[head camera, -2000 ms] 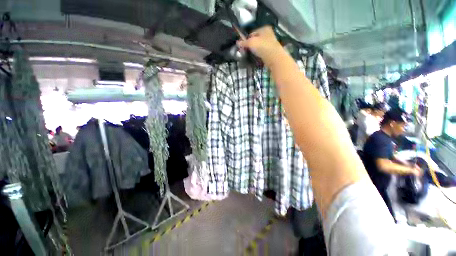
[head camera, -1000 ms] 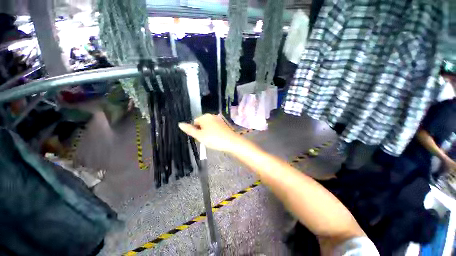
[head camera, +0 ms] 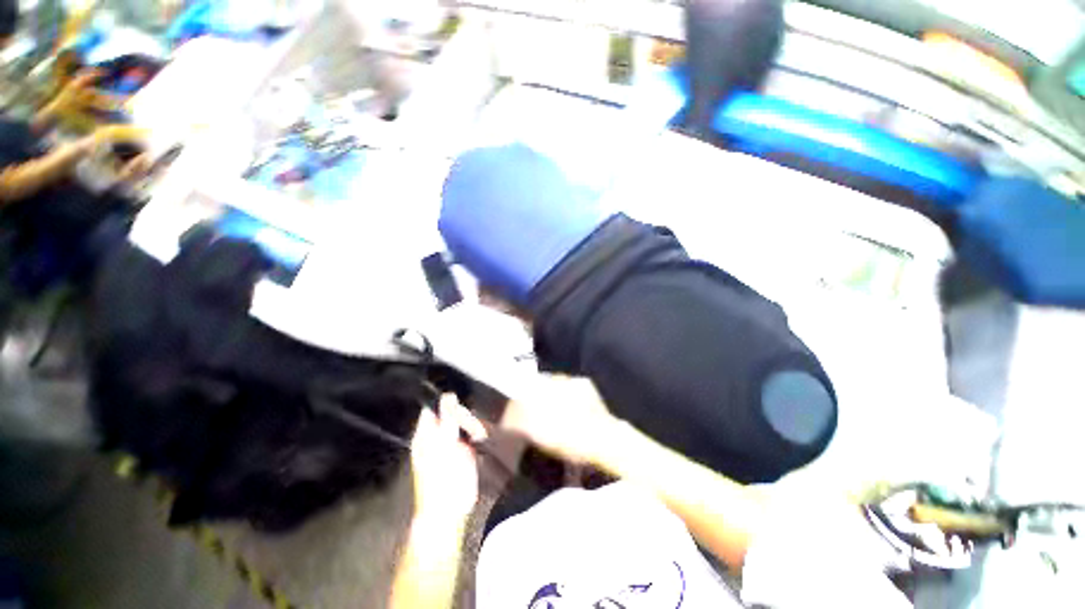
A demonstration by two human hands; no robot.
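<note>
My left hand [head camera: 450,446] is at lower centre, fingers closed on a thin dark piece that looks like a hanger, with a curved hook [head camera: 413,343] above it at the table edge. My right hand [head camera: 553,416] is just right of it, blurred; its fingers and what they hold cannot be made out. A black garment [head camera: 678,345] is pulled around the blue padded buck [head camera: 506,214], whose far end is bare. A black heap of garments [head camera: 262,393] lies at left, beside the table.
The white-covered table [head camera: 857,226] lies under the buck. A small dark rectangle [head camera: 443,281] is on it. The steam iron [head camera: 958,518] is at the right edge. A second blue pad [head camera: 1029,238] and bright-blue arm [head camera: 845,143] are at far right. A person's arm [head camera: 48,173] shows at upper left.
The view has swung from the hanging rails and checked shirt to the pressing table. The one hand seen earlier was by black hangers on a rail; now both hands are together at lower centre.
</note>
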